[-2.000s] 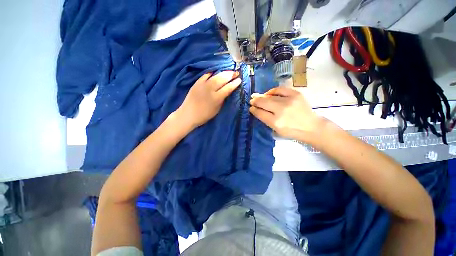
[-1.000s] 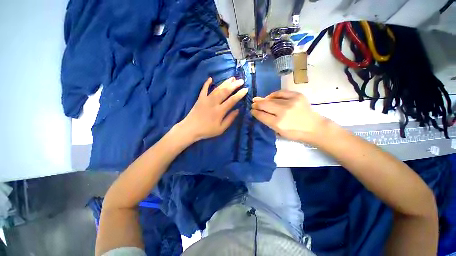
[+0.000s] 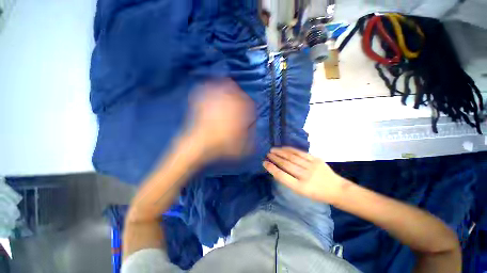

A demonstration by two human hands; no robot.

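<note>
A blue garment piece point(image 3: 144, 128) lies bunched on the table and runs under the presser foot and needle point(image 3: 285, 47) of the sewing machine. Two narrow black strips point(image 3: 278, 101) run down it from the foot towards me, with rippled cloth around them. My left hand point(image 3: 221, 117) is badly blurred over the cloth left of the strips; its fingers cannot be made out. My right hand point(image 3: 299, 169) is at the table's front edge, fingers extended close together, fingertips at the lower end of the strips. Whether they pinch the cloth is unclear.
A ribbed knob point(image 3: 319, 49) and a small tan block point(image 3: 331, 65) are right of the foot. A black strip bundle point(image 3: 440, 69) with red and yellow loops lies further right. A ruler point(image 3: 416, 128) runs along the front edge. Dark blue cloth point(image 3: 395, 186) hangs below right.
My right hand has moved down towards me, along the strips. My left hand has moved away from the foot and is blurred. More rippled cloth and strip now show between foot and right hand.
</note>
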